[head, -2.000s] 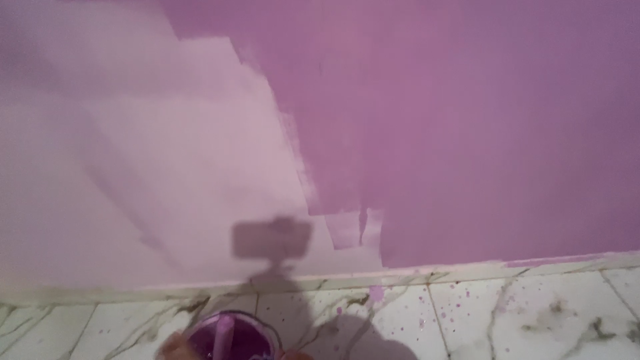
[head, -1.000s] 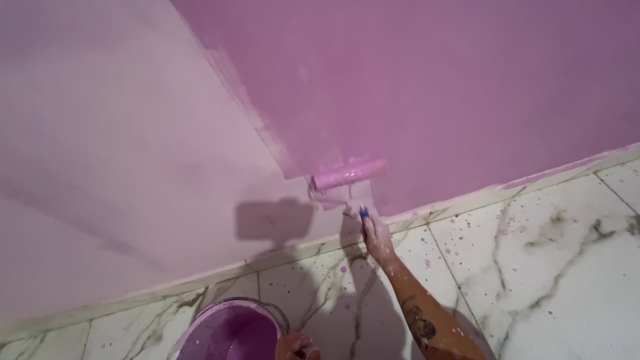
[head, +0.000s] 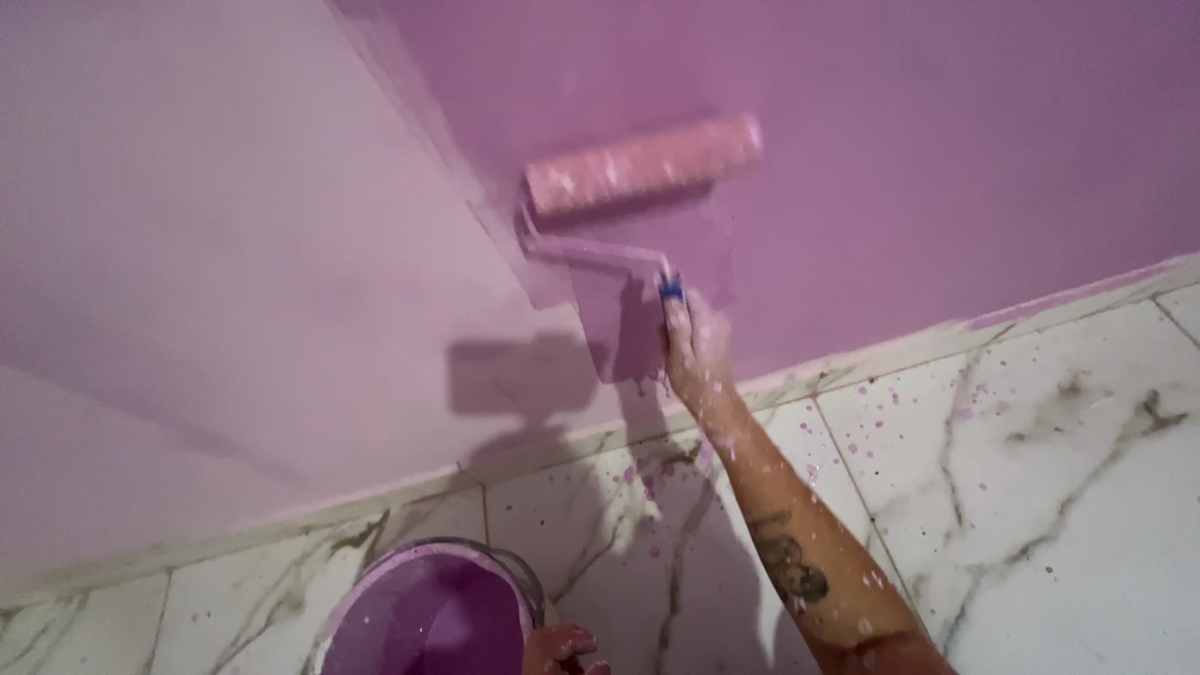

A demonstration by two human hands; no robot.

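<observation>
My right hand (head: 698,352) grips the blue handle of a paint roller (head: 647,167), whose pink sleeve lies across the purple-painted part of the wall (head: 891,169). Paint flecks cover the hand and forearm. At the bottom edge, my left hand (head: 561,649) is partly in view with its fingers curled, at the right rim of a bucket (head: 342,609) holding purple paint. Whether it grips the bucket cannot be told. The paler part of the wall (head: 234,234) lies left of the roller, with an uneven paint edge between.
Below the wall runs a pale baseboard (head: 375,497). Marble-look floor tiles (head: 1078,487) bear scattered pink and purple paint drops. Shadows fall across the wall and tiles. The bucket's metal handle (head: 525,572) rests beside its rim.
My right hand with the roller, out of view two seconds ago, came to the lower wall and has moved up it since. Purple paint now covers more of the wall's lower part.
</observation>
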